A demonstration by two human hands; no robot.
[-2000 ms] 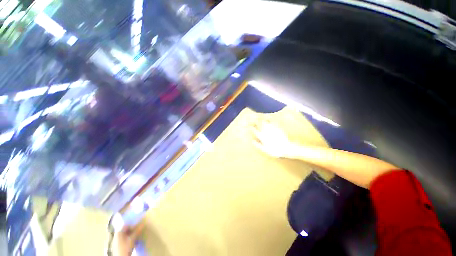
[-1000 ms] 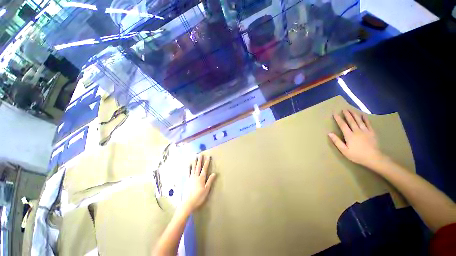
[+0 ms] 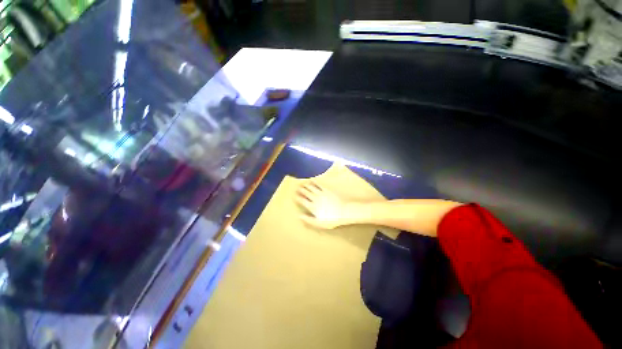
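The khaki fabric panel (image 3: 273,272) lies flat over the sewing template, its curved neck end toward the hinge's far end. My right hand (image 3: 320,206) rests on the panel near that end, palm down, fingers spread, holding nothing. The sewing template (image 3: 262,187) shows blue-dark beside the panel, along the orange-brown hinge edge (image 3: 204,255). The clear template top cover (image 3: 89,157) stands raised at the left, full of reflections. My left hand is not in view.
The black machine table (image 3: 436,129) stretches across the right. A white machine rail (image 3: 423,33) crosses at the back. A white table part (image 3: 276,68) lies beyond the hinge, with a small dark brown object (image 3: 278,94) near it.
The view has swung right, and my left hand and the cut pieces at the left have left the picture. My right hand still lies flat on the panel.
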